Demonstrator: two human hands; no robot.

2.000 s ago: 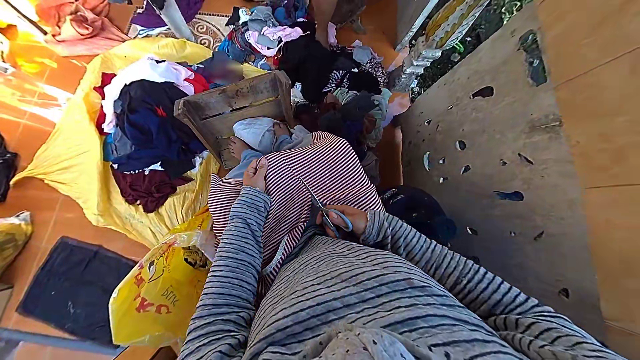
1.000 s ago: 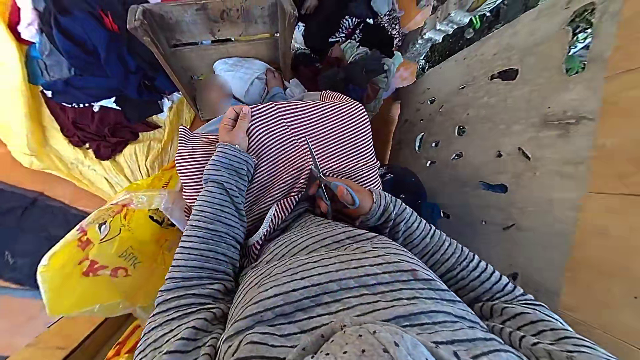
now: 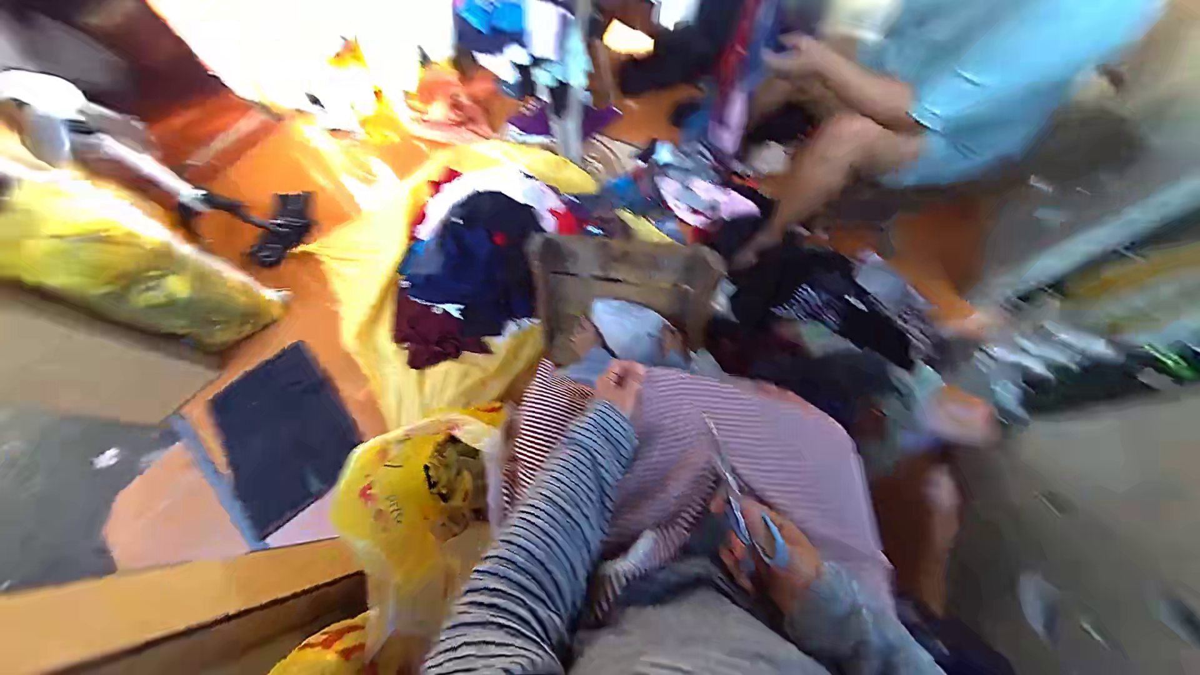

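Observation:
A red-and-white striped cloth [image 3: 694,441] lies over my lap. My left hand [image 3: 621,384] rests at its far edge with fingers drawn together, seemingly pinching the fabric, though blur hides the grip. Scissors [image 3: 736,506] with light blue handles are held in my right hand [image 3: 773,553] above the near part of the cloth, blades pointing up and away. Just beyond the cloth is a wooden crate [image 3: 626,258], with a pale bundled cloth [image 3: 630,326] in front of it.
Clothes [image 3: 478,253] are heaped on a yellow sheet [image 3: 366,328] beyond the crate. A yellow plastic bag [image 3: 403,506] stands at my left, near a dark mat [image 3: 286,436]. More garments [image 3: 806,291] lie to the right; another person's bare leg [image 3: 825,169] is at upper right.
The view has swung up and widened, bringing another person and more of the floor into sight. The scissors remain in my right hand, and my left hand remains at the cloth's far edge.

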